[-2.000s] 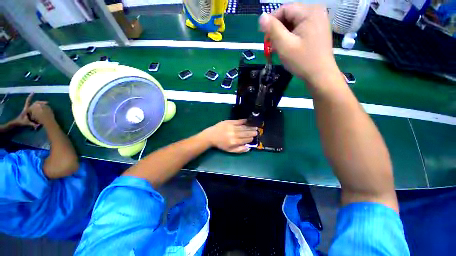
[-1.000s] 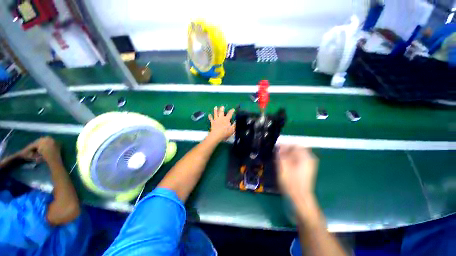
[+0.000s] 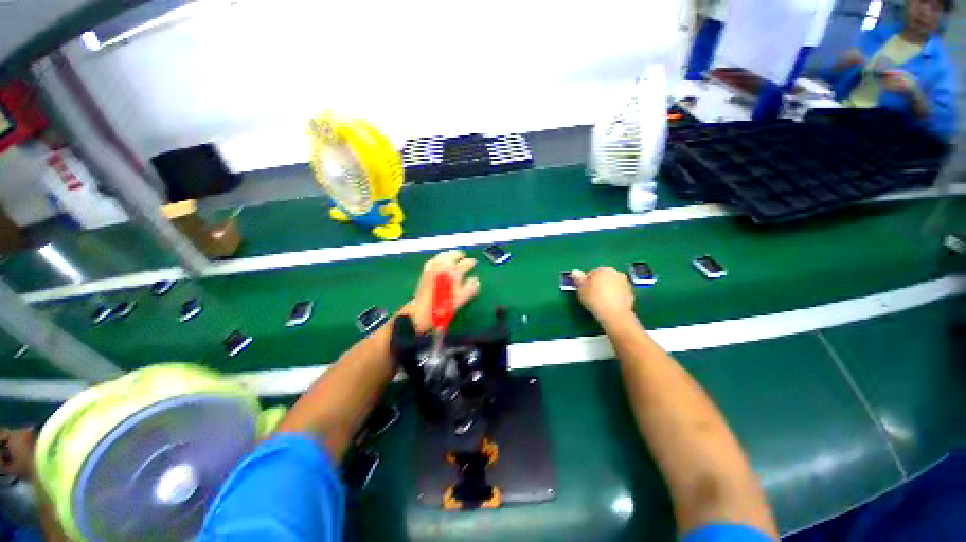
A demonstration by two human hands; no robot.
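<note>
The black toggle press fixture (image 3: 455,381) stands before me, its red handle (image 3: 443,301) pointing up. Its orange-and-black nest (image 3: 472,473) holds no unit. My right hand (image 3: 606,294) is over the belt, its fingertips on a small dark watch-like unit (image 3: 568,281). My left hand (image 3: 447,277) is behind the red handle, over the belt; its fingers are partly spread, and whether it holds anything is hidden. Two units lie on the worktop left of the fixture, one of them at the near side (image 3: 362,468).
More units lie along the green conveyor belt (image 3: 741,302). A pale green desk fan (image 3: 170,466) stands at near left. A yellow fan (image 3: 360,169), a white fan (image 3: 629,138) and black trays (image 3: 805,159) are at the far side. A person (image 3: 900,69) is at far right.
The view has swung up and right. My right hand has moved from beside the fixture to a unit on the belt. The nest, which held a unit, is empty. My left hand is behind the handle.
</note>
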